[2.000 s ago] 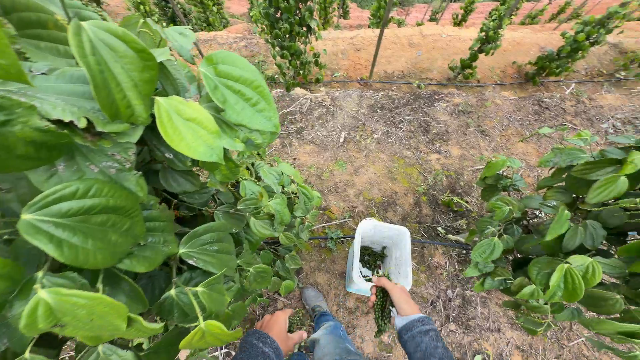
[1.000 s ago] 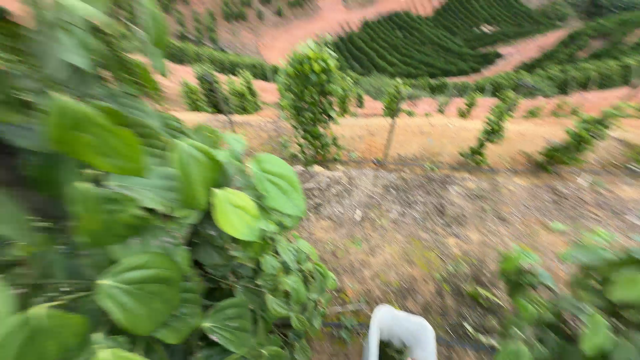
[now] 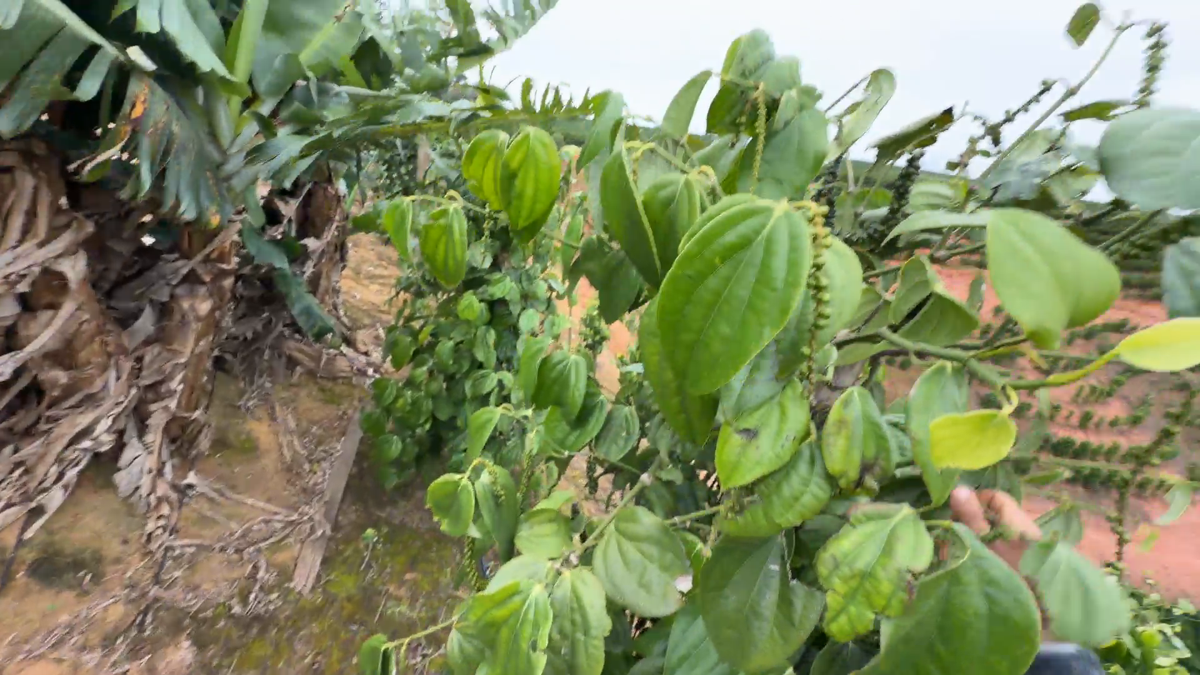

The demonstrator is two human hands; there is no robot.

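Note:
A pepper vine with broad green leaves (image 3: 736, 295) fills the middle and right of the head view. Thin green pepper spikes (image 3: 817, 281) hang among its leaves. At the lower right, my right hand (image 3: 996, 517) is partly behind the foliage, its fingertips close to a vine stem and a yellow-green leaf (image 3: 973, 440). Leaves cover most of the hand, so what it holds, if anything, cannot be seen. A bit of dark sleeve (image 3: 1065, 659) shows below it. My left hand is out of view.
Banana plants with dry hanging leaves (image 3: 122, 347) stand at the left. A wooden board (image 3: 328, 502) leans near them over bare soil and litter. More vines (image 3: 412, 412) grow behind, and reddish ground with planted rows (image 3: 1116, 412) lies beyond at the right.
The view has swung far round and up to the vine. The white container is no longer in view. Two seconds ago my right hand held green pepper spikes over it; now leaves mostly hide that hand.

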